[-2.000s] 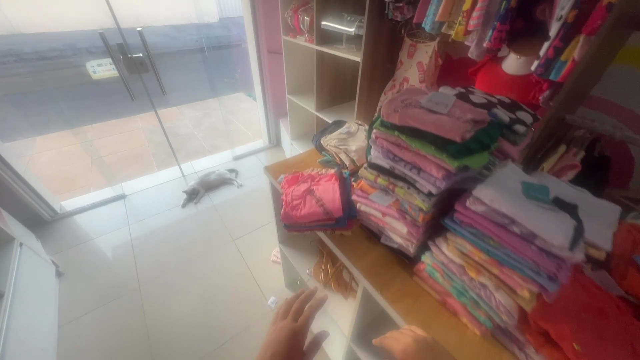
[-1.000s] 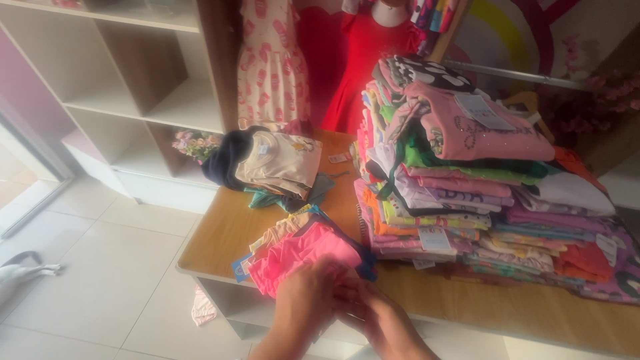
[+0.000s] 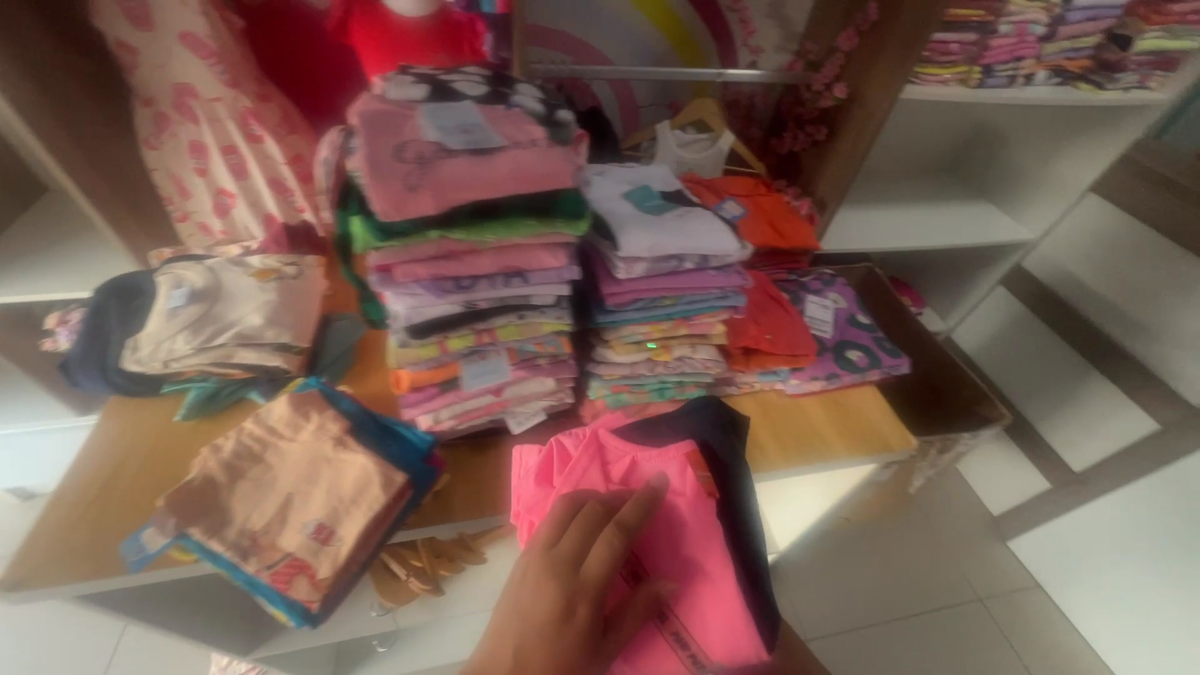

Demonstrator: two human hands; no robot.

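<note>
A folded bright pink shirt (image 3: 694, 534), with a dark navy garment (image 3: 727, 450) along its right side, is held at the bottom centre. My left hand (image 3: 600, 562) lies on top of it, fingers spread on the pink cloth. My right hand is hidden beneath the garments; only part of its wrist (image 3: 797, 652) shows below them. To the left lies a small pile with a folded peach shirt (image 3: 291, 478) on top and blue cloth under it. Behind stand a tall stack of folded clothes (image 3: 478, 309) and a lower stack topped by a white shirt (image 3: 656, 216).
The wooden table top (image 3: 825, 427) carries the stacks. Beige shirts (image 3: 234, 300) lie at its left end, orange and purple garments (image 3: 848, 328) at the right. A brown box (image 3: 947, 375) and white shelves (image 3: 947, 206) are further right. Wooden hangers (image 3: 431, 567) show below the table edge.
The pink garment has been lifted off the small pile at the table's left and moved right, baring the peach shirt. The view has turned right.
</note>
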